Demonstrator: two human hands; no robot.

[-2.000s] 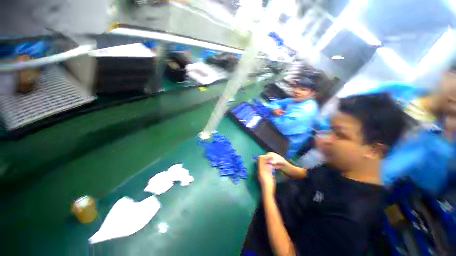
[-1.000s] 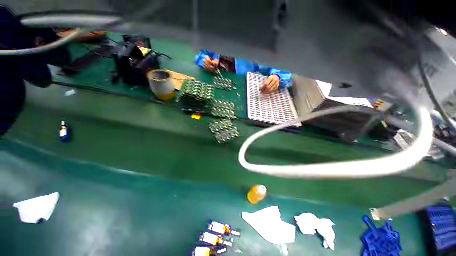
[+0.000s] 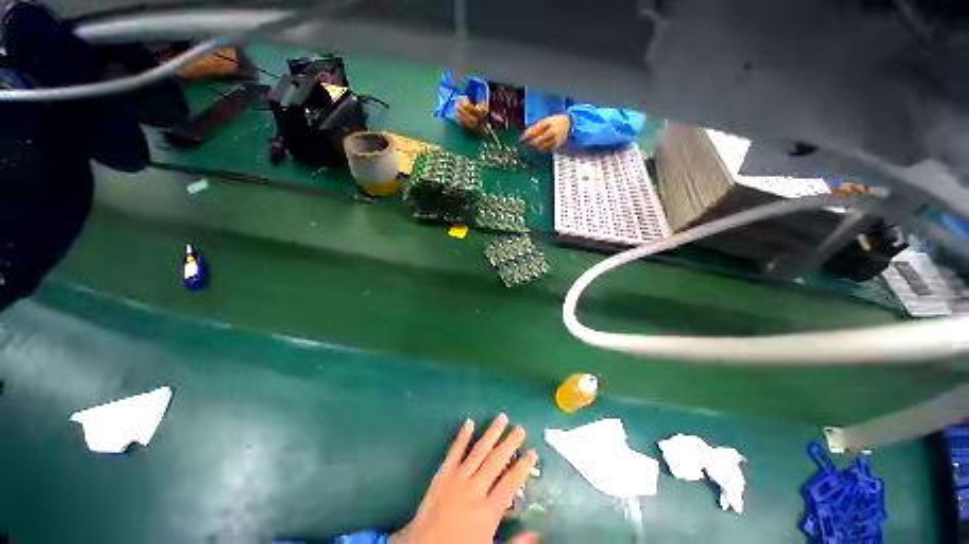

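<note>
My left hand (image 3: pixel 473 483) reaches in from the bottom edge, back of the hand up, fingers spread slightly. It covers small blue-framed units; only bits of them (image 3: pixel 520 497) show beside its fingers. I see nothing gripped in it, though its palm side is hidden. My right hand is not in view. A bottle of amber liquid with a white cap (image 3: pixel 575 393) stands beyond my fingers. A white flat sheet (image 3: pixel 609 457) lies to the right of the hand, with a crumpled white piece (image 3: pixel 707 464) beside it.
A single blue-framed unit (image 3: pixel 193 268) and a panel of small parts (image 3: pixel 517 261) lie on the belt. Another white piece (image 3: pixel 122 420) is at left, a blue housing pile (image 3: pixel 844 496) at right. Opposite, a person's hands work beside a perforated tray (image 3: pixel 609 196). A white cable loop hangs ahead.
The view has swung from the neighbouring worker at right to the bench and belt ahead. My left hand has come in over the blue-framed units, which lay uncovered one second ago.
</note>
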